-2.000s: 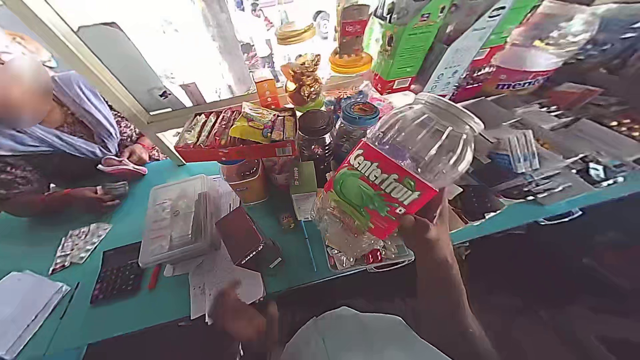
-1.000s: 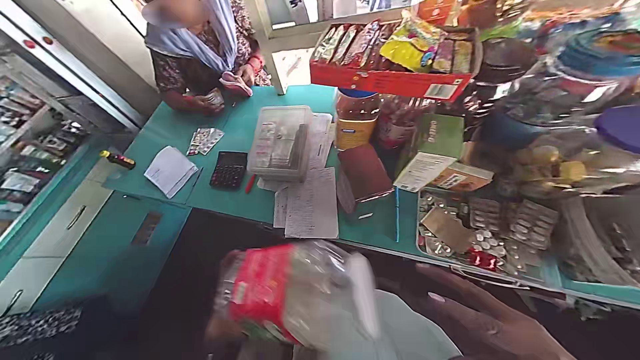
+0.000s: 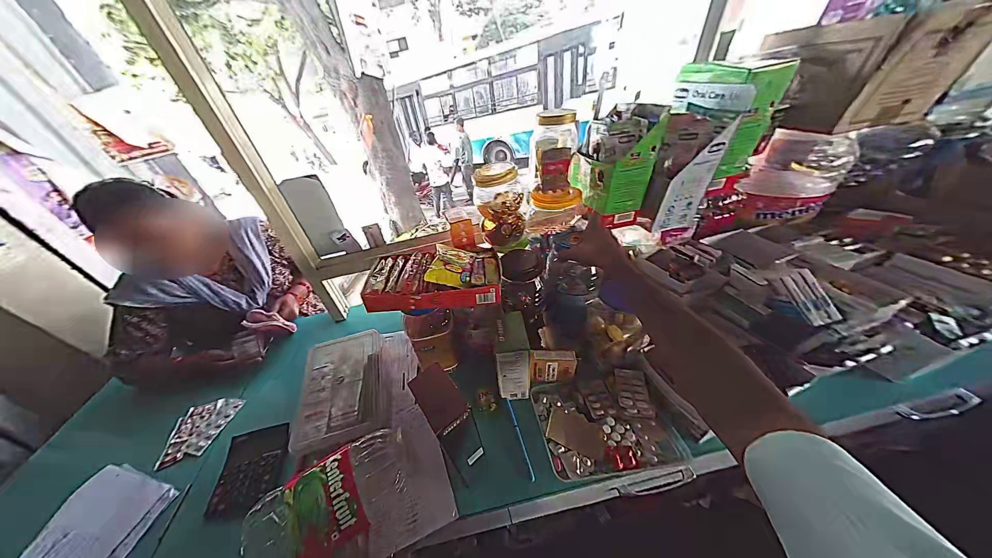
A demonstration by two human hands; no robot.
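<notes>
My right hand (image 3: 593,244) is stretched out over the counter among the plastic jars, near a jar with an orange lid (image 3: 556,198) and a blue-lidded jar. Its fingers are dark and blurred, so a grip cannot be made out. At the lower left lies a clear plastic jar with a red and green Centerfruit label (image 3: 329,496), tilted, over the papers and beside a black calculator (image 3: 248,469). My left hand is not visible. In front of my right forearm stands an open clear tray (image 3: 659,477) holding blister packs and wrapped sweets.
A lidded plastic box (image 3: 337,387), a dark red box (image 3: 439,399) and a blue pen (image 3: 521,440) lie on the teal counter. A red carton of snack packets (image 3: 430,298) stands behind. A person (image 3: 194,310) is across the counter at left. Many medicine boxes (image 3: 806,294) fill the right.
The Centerfruit jar, in my right hand two seconds ago, is now at the lower left. My right hand has reached forward to the jars at the back. The view has swung considerably.
</notes>
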